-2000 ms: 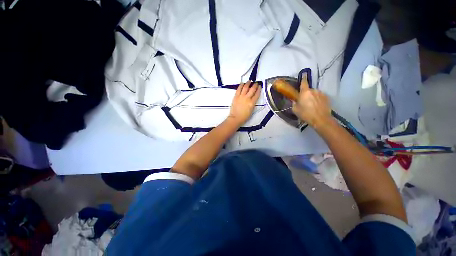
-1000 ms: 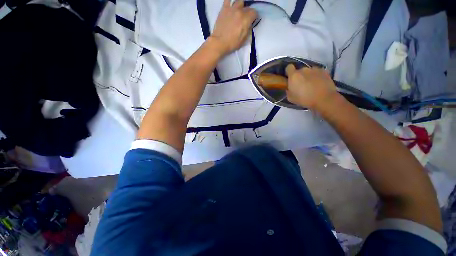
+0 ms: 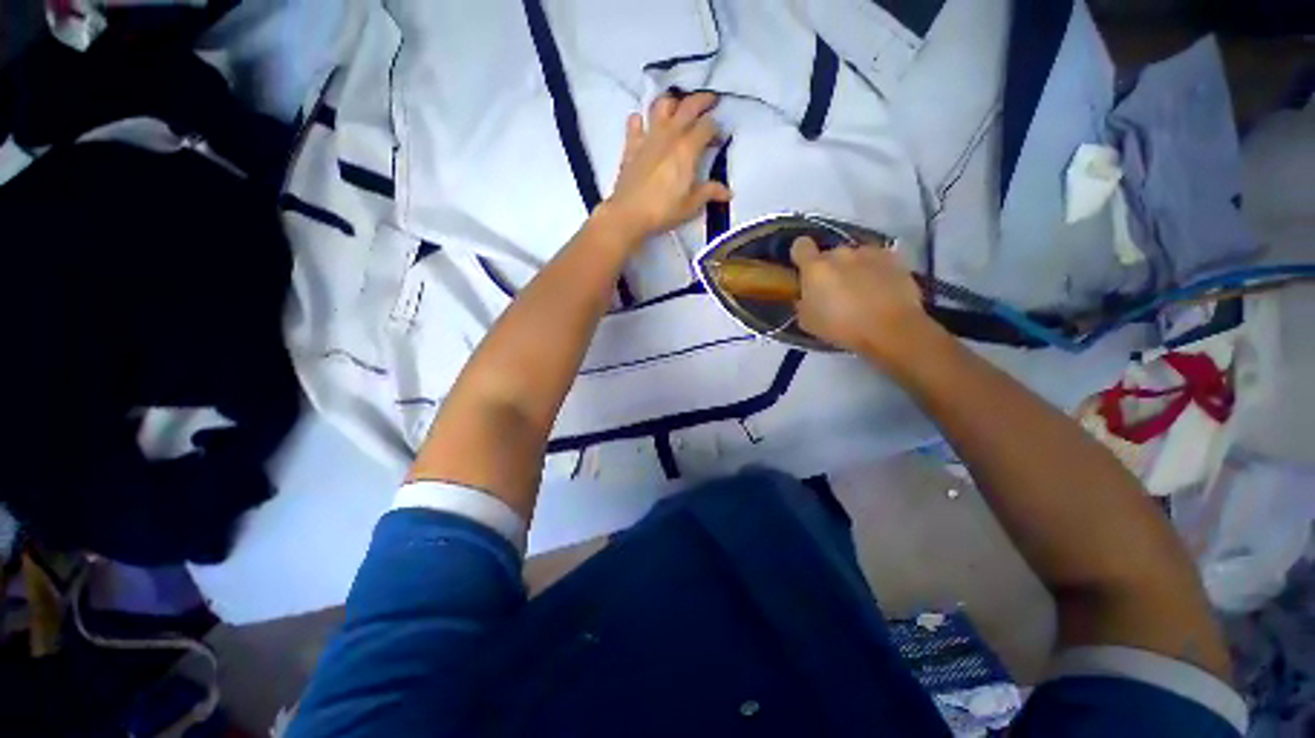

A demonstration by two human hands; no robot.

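Note:
A large whitish garment (image 3: 476, 173), wrong side up with black seam strips, lies spread over the pressing table (image 3: 289, 541). A whitish pocket panel (image 3: 663, 382) with black edging lies near the table's front edge. My right hand (image 3: 861, 296) is closed on the orange-brown handle of the steam iron (image 3: 779, 238). The iron's tip points left, at the panel's upper right corner. My left hand (image 3: 668, 166) lies on the garment above and left of the iron, fingers spread, near a black seam strip. Whether it pinches any cloth cannot be told.
A large black garment pile (image 3: 130, 317) is at the left. The iron's hose and cable (image 3: 1067, 343) trail right. Grey-blue cloth (image 3: 1183, 159) lies at the table's right side, with a red strip (image 3: 1190, 397) on white cloth below it. Cloth scraps lie on the floor.
Since two seconds ago, my left hand has moved up the garment, away from the pocket panel. The iron has turned its tip left and shifted slightly left. The camera view has also shifted.

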